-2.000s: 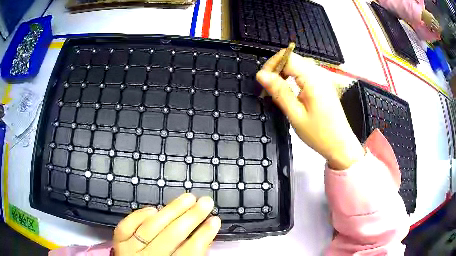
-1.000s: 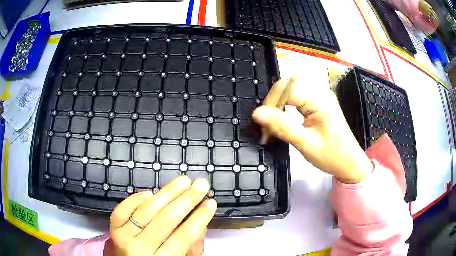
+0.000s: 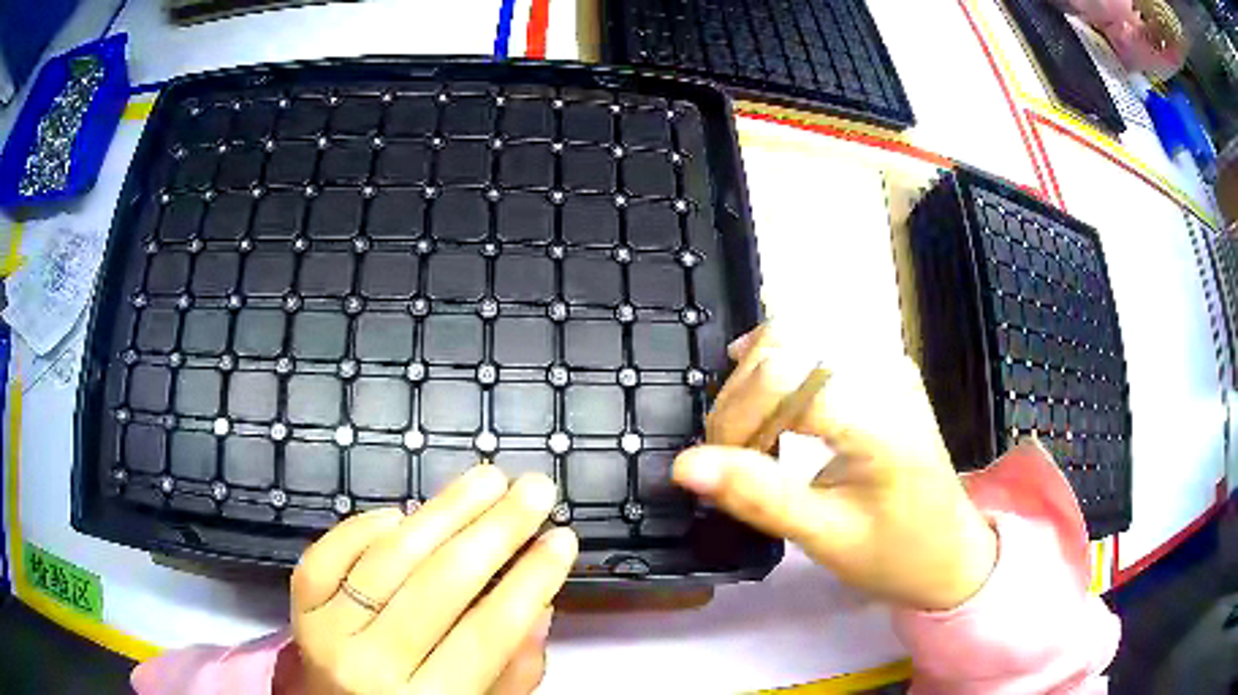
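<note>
A large black blister tray (image 3: pixel 394 340) with a grid of rounded squares lies in front of me. Small silver metal parts (image 3: pixel 486 373) sit at the grid crossings. My left hand (image 3: pixel 428 584) lies flat over the tray's front edge, fingers together on the lower squares, gripping nothing visible; a ring is on one finger. My right hand (image 3: pixel 835 475) is at the tray's lower right corner and holds thin tan tweezers (image 3: pixel 801 405) like a pen. The tip of the tweezers is hidden by the fingers.
A blue parts bin (image 3: pixel 65 122) and paper slips (image 3: pixel 54 292) are at left. A tray stack (image 3: pixel 1045 340) stands at right, another black tray (image 3: pixel 760 54) at the back. A green label (image 3: pixel 61 581) is at lower left. Another person's hand (image 3: pixel 1151 34) shows at top right.
My right hand has moved down along the tray's right side with the tweezers, from the upper right to the lower right corner. My left hand stays at the front edge. The tray appears slightly higher in view.
</note>
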